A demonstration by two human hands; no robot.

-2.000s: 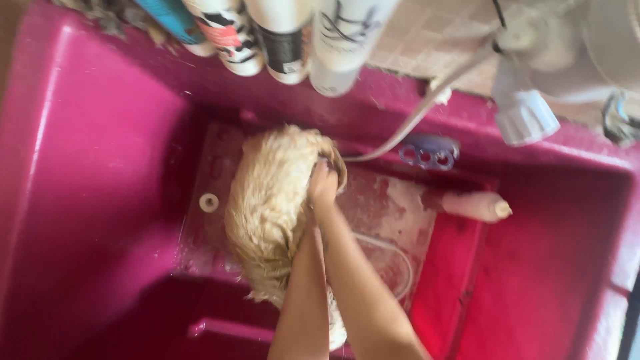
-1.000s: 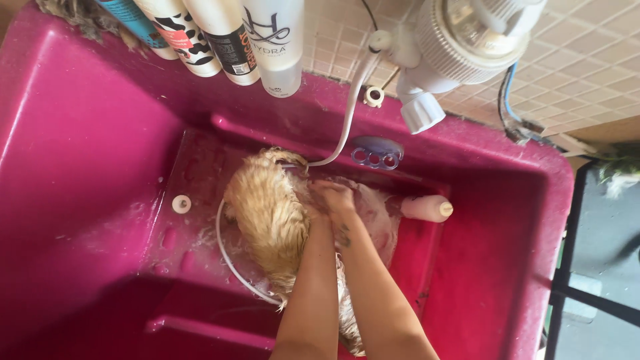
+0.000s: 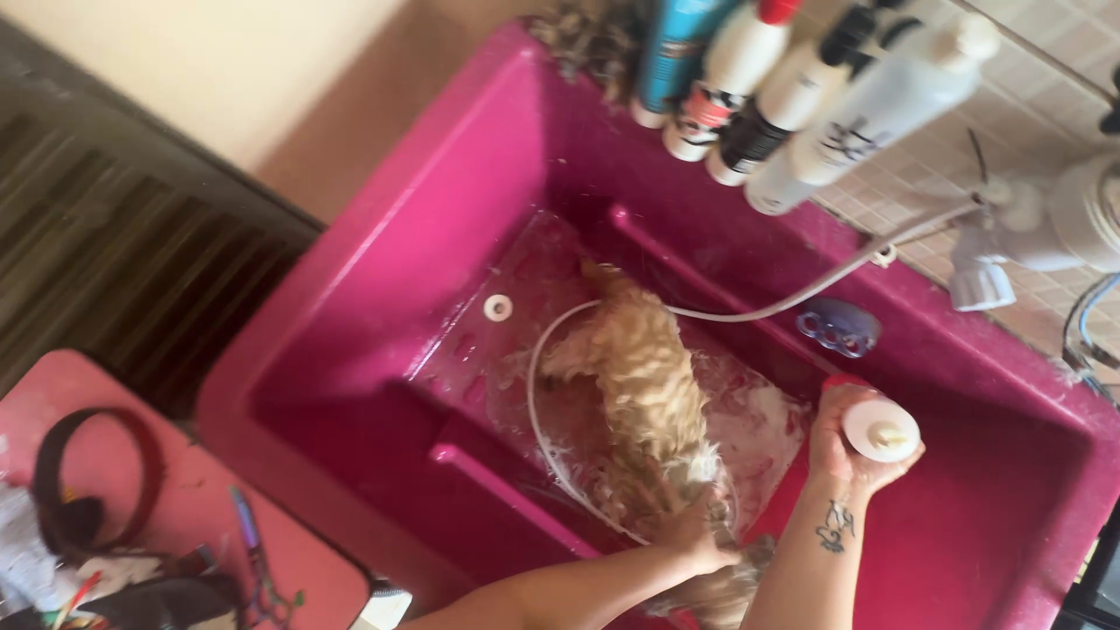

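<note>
A wet, cream-furred dog point(image 3: 652, 376) stands in a magenta tub point(image 3: 367, 262), seen from above, with white lather near its rear. My left hand point(image 3: 696, 529) rests on the fur at the dog's hindquarters, its fingers partly hidden in the coat. To the right, my right hand point(image 3: 844, 451) is closed around a squeeze bottle point(image 3: 882, 430) with a pale nozzle that points toward the camera. A thin white hose point(image 3: 538, 394) loops around the dog on the tub floor. Suds point(image 3: 757, 429) lie on the floor between the dog and my right hand.
Several bottles point(image 3: 805, 157) line the tub's back rim beside a clump of fur point(image 3: 591, 44). A purple grooming brush point(image 3: 840, 326) lies against the back wall, below a white water fixture point(image 3: 1067, 214). At lower left, a pink table point(image 3: 192, 464) holds scissors point(image 3: 254, 551) and a dark strap point(image 3: 144, 490).
My right hand has left the dog and taken hold of the squeeze bottle that lay at the right of the tub. My left hand is now at the dog's rear. The view has turned and shifted left.
</note>
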